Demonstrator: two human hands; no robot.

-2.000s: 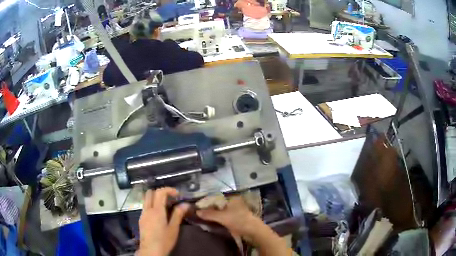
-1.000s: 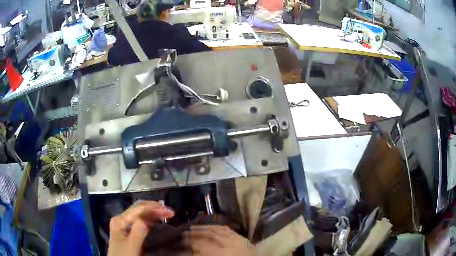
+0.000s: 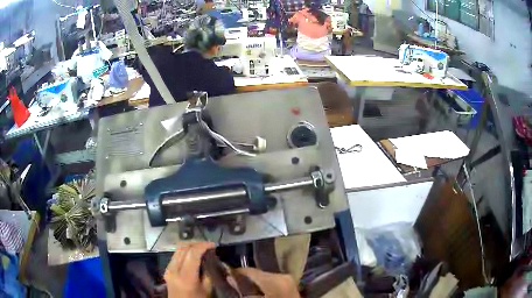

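A dark brown fabric piece point(image 3: 221, 278) is held between my two hands, just below the front edge of the machine plate point(image 3: 291, 216). My left hand point(image 3: 188, 271) grips its left side with the fingertips near the plate edge. My right hand point(image 3: 267, 283) is on its right side, cut off by the bottom of the picture. The piece looks folded; its lower part is hidden. The dark blue clamp head point(image 3: 204, 174) with its bright cylinder sits on the plate above my hands. A shiny upright metal rod point(image 3: 244, 259) shows between the hands and the plate.
Brown and tan strips point(image 3: 292, 255) lie below the plate at the right. A fanned pile of pieces point(image 3: 73, 213) stands left, above a blue bin point(image 3: 85, 278). A clear plastic bag point(image 3: 387, 247) and bundles point(image 3: 434, 282) are at lower right. Two people sit beyond, near sewing machines.
Since one second ago my left hand has moved up and right to the plate's front edge and closed on the brown piece. The view has tilted up slightly.
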